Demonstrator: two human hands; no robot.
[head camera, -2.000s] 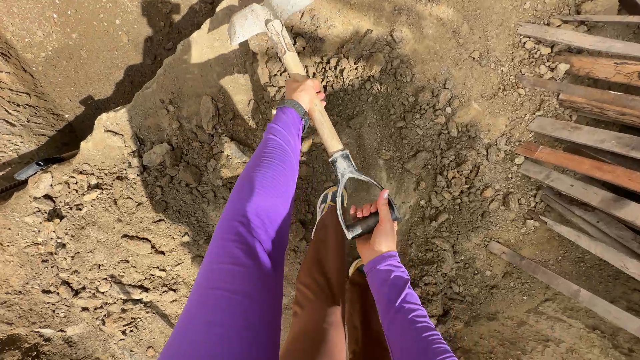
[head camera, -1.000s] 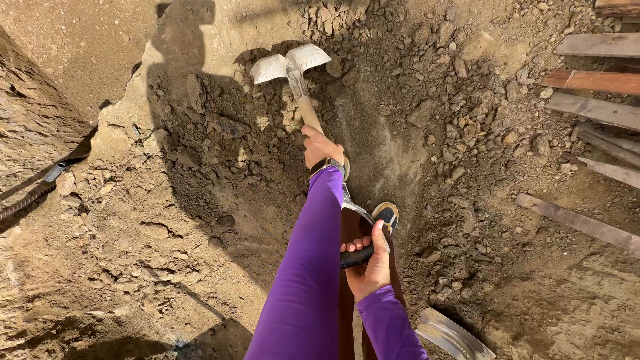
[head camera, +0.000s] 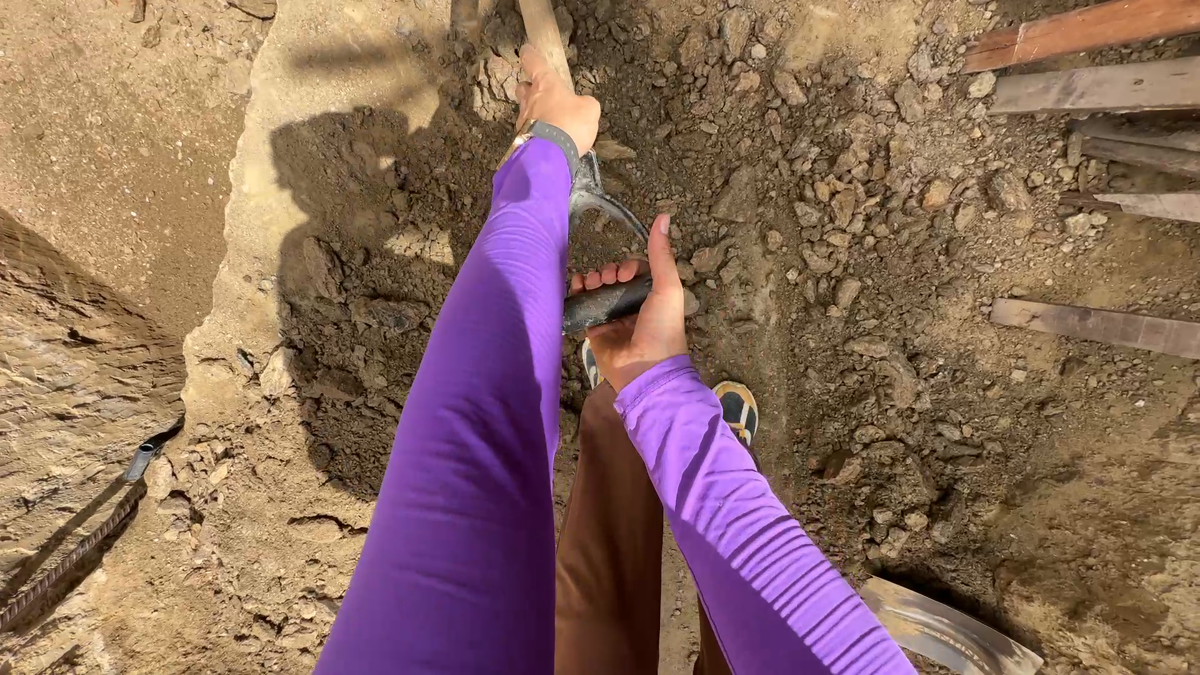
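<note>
Top centre, my left hand (head camera: 555, 103) is closed around the wooden shaft of a shovel (head camera: 544, 33). Nearer to me, my right hand (head camera: 647, 305) grips the black crossbar of its D-shaped handle (head camera: 609, 302), with the thumb pointing up along the side. The shaft runs out of view at the top edge, so the blade is hidden. Part of the handle's metal yoke (head camera: 600, 199) shows between the two hands. Below the handle are my legs in brown trousers and my shoes on the dirt.
Loose soil and stones (head camera: 844, 216) surround my feet. Wooden planks (head camera: 1097, 89) lie at the right, with a lone plank (head camera: 1097, 323) lower down. A curved metal piece (head camera: 947, 628) rests at bottom right. A ribbed bar (head camera: 70, 562) and a dark tube end (head camera: 141, 461) are at the left.
The shovel blade, seen at the top in the earlier frames, is now out of view beyond the top edge. Both hands have kept hold of the shovel. The view has shifted.
</note>
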